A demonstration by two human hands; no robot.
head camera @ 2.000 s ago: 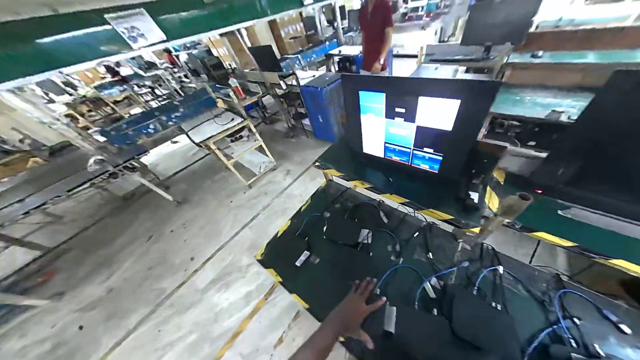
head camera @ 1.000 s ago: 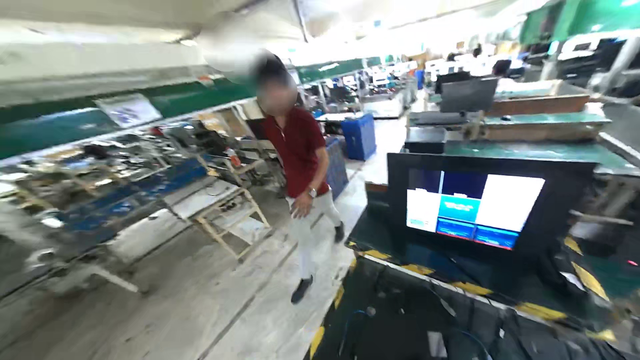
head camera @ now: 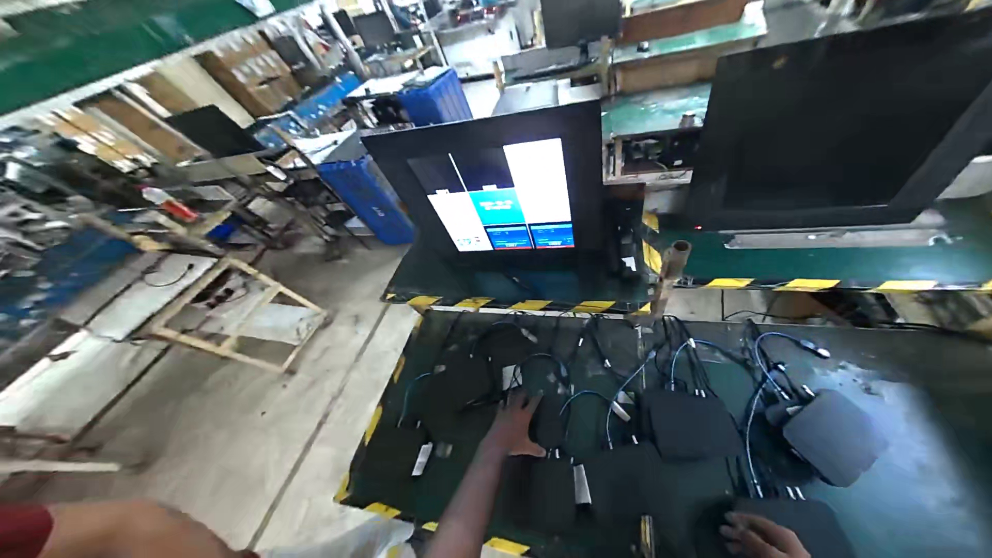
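Observation:
On the dark bench lie several flat black electronic boxes with cables plugged into them. My left hand [head camera: 518, 426] reaches over them near the middle, its fingers spread on or just above a black box and its cables; contact is not clear. Low at the right, my right hand [head camera: 756, 535] is partly cut off by the frame edge, its fingers bent beside a black box [head camera: 798, 521]; whether it grips anything cannot be told. Another black box [head camera: 692, 425] lies between the hands, farther back. A lighter grey-looking box [head camera: 835, 436] rests tilted at the right, with blue cables [head camera: 756, 403] beside it.
Behind the bench stands a lit monitor [head camera: 535, 194], with a dark monitor [head camera: 837, 132] to its right. A pipe end [head camera: 676, 260] sticks up by the back edge. Yellow and black tape [head camera: 372, 426] marks the bench's left edge. Another person's arm [head camera: 132, 531] is at lower left.
The view has swung back down to the bench. The person in the red shirt, walking in the aisle one second ago, now shows only as an arm and red sleeve at lower left. My right hand has come into view.

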